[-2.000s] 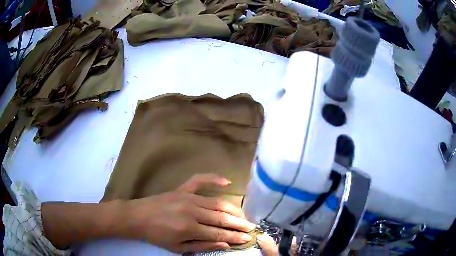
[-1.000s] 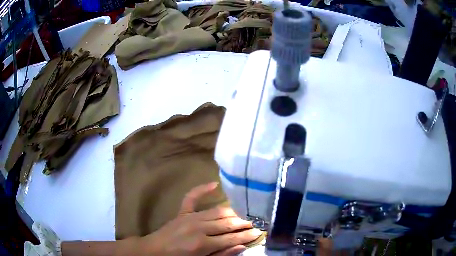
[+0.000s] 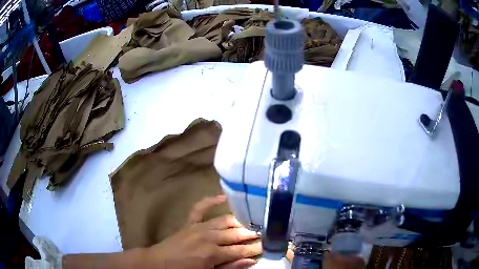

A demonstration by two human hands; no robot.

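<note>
A brown garment panel (image 3: 165, 184) lies flat on the white table, its right part hidden behind the sewing machine head (image 3: 336, 142). My left hand (image 3: 210, 244) lies flat on the panel's lower right part, fingers pointing at the needle area, which the head hides. The hand is cut off by the bottom edge. Of my right hand (image 3: 341, 261) only small parts of fingers show below the head, mostly hidden by the metal parts. What those fingers hold cannot be seen.
A loose heap of brown cut pieces (image 3: 68, 123) lies at the left. More crumpled brown pieces (image 3: 168, 52) lie along the back edge. Brown strips (image 3: 409, 257) hang at lower right. A chrome guard (image 3: 281, 205) and a grey ribbed knob (image 3: 284, 55) stick out from the head.
The view has shifted, so the machine head sits further left. The panel has turned, its top edge now slanting, and more of it is behind the head. My left hand stays on it.
</note>
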